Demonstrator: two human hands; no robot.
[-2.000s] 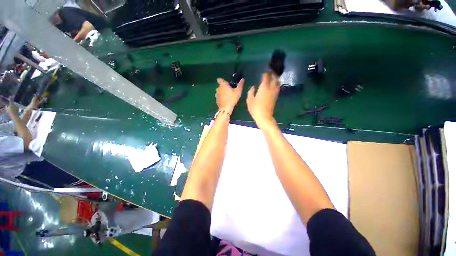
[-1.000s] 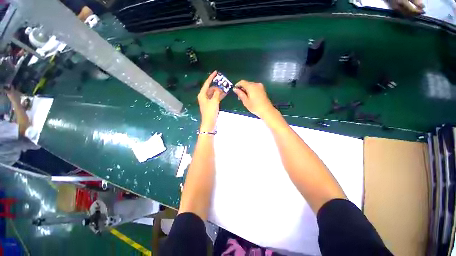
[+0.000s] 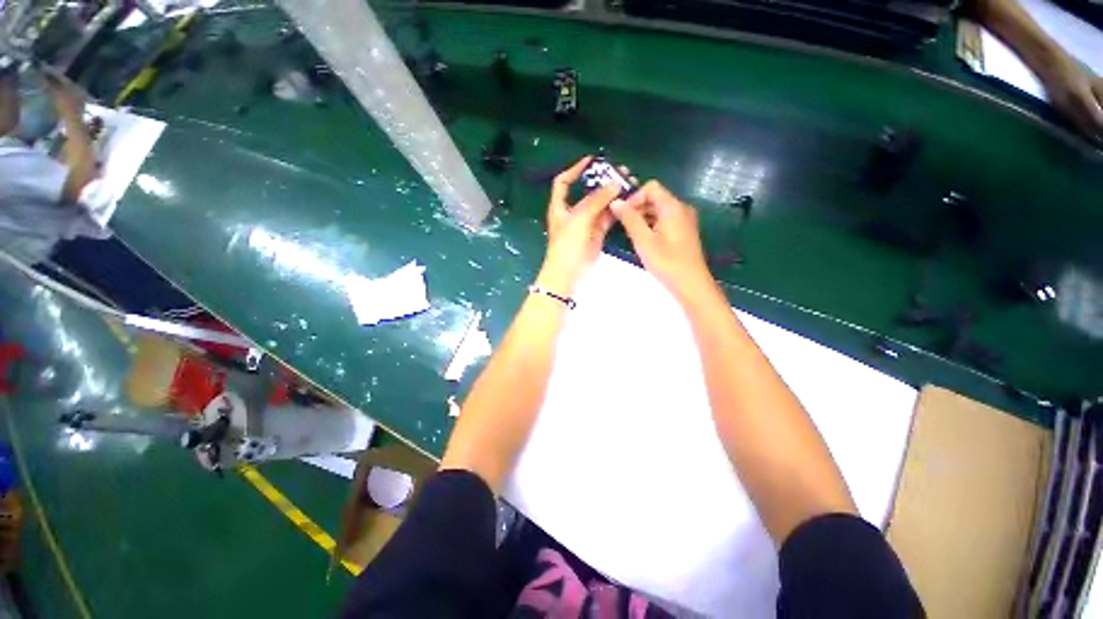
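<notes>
My left hand (image 3: 581, 220) holds a small black electronic unit (image 3: 605, 177) with a white-speckled face, above the back edge of the white work sheet. My right hand (image 3: 657, 224) is at the unit's right side, its fingertips pinched at the unit's lower right edge; whether they hold a separate small part cannot be told. The fingers hide part of the unit. The white work sheet (image 3: 653, 447) lies under my forearms.
Another electronic unit (image 3: 565, 92) and dark parts lie on the green bench (image 3: 774, 157). A grey post (image 3: 405, 121) crosses at left. A crumpled white cloth (image 3: 392, 294) and paper scraps (image 3: 467, 347) lie left. Cardboard (image 3: 974, 490) and trays (image 3: 1070, 520) stand right. Other people's arms show at both sides.
Two seconds ago both hands were apart over the bench; since one second ago they stay together at the unit. The view has turned, so the bench appears tilted and shifted.
</notes>
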